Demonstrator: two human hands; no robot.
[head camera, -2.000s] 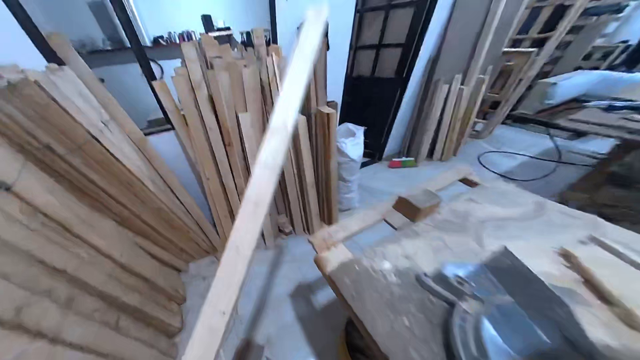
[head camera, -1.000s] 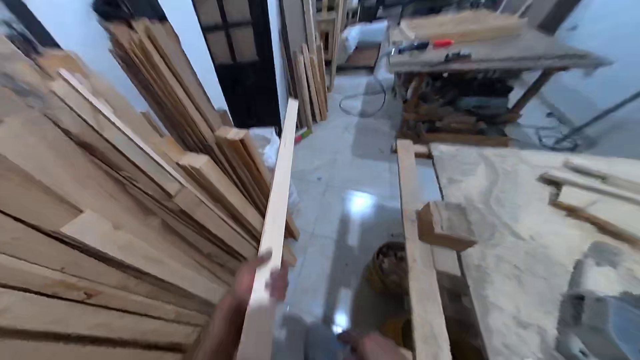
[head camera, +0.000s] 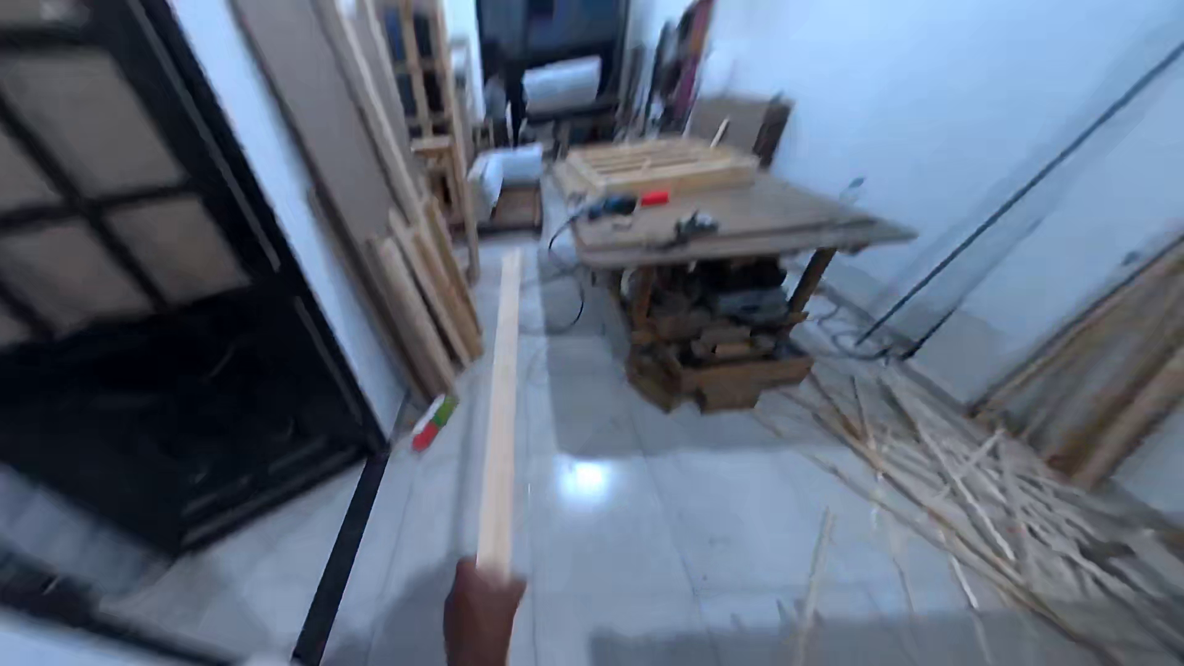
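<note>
A long, narrow light wooden board (head camera: 501, 398) points forward, away from me, over the tiled floor. My left hand (head camera: 481, 612) is closed around its near end at the bottom of the head view. The far end of the board lies in the picture between the leaning planks and the workbench. My right hand is out of the frame. Motion blurs the hand, so single fingers are hard to tell.
Planks (head camera: 421, 296) lean at the left beside a black-framed door (head camera: 176, 287). A wooden workbench (head camera: 740, 222) carries a slatted wooden frame (head camera: 661, 165) and power tools (head camera: 610, 205). Thin wood offcuts (head camera: 971, 499) litter the right floor; a red-green object (head camera: 433, 424) lies left.
The view has swung right and forward, past the stacked planks and sawdust-covered table. The board has come along in my left hand. My right hand, low in the frame a second ago, is out of view.
</note>
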